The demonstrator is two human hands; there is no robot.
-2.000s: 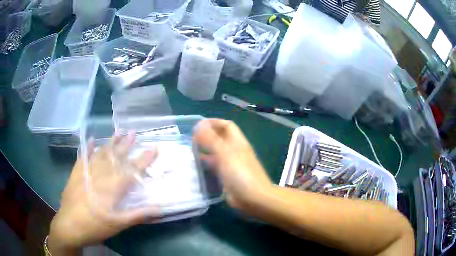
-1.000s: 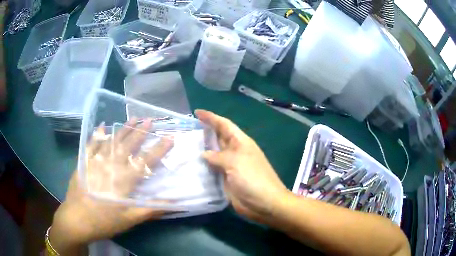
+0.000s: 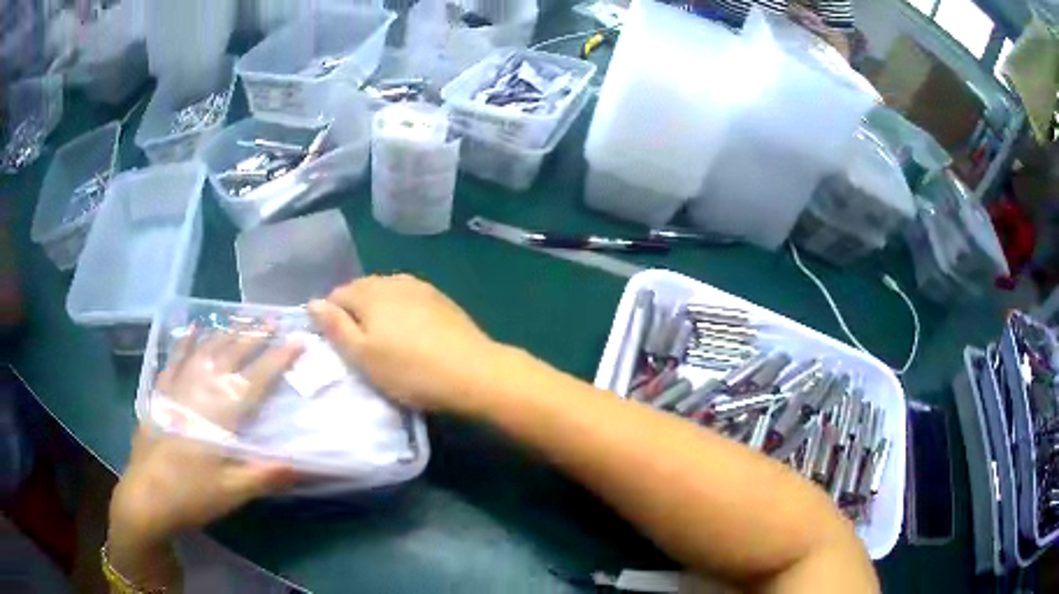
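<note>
A clear plastic box (image 3: 389, 458) with white sheet material and a small white label inside lies in front of me, under a transparent lid or second box. My left hand (image 3: 209, 395) holds its left side; the fingers show through the clear plastic and the thumb is at the front edge. My right hand (image 3: 395, 337) grips the back right part of the rim. Whether the upper clear piece is fully seated cannot be told. A white tray (image 3: 888, 493) of loose metal cylinders (image 3: 743, 395) with leads is to the right.
A flat grey plate (image 3: 300, 258) and an empty clear box (image 3: 139, 250) lie behind. Boxes of metal parts (image 3: 273, 163) line the back. A black pen (image 3: 592, 241), tall translucent stacks (image 3: 662, 110), a cable, a dark phone (image 3: 930, 476) and stacked trays (image 3: 1028, 429) are rightward. A white-handled tool (image 3: 650, 582) is at the front.
The upper clear piece, tilted and raised before, is now lower and flatter over the box. My right hand has moved onto the back rim, its forearm across the white tray's near left corner.
</note>
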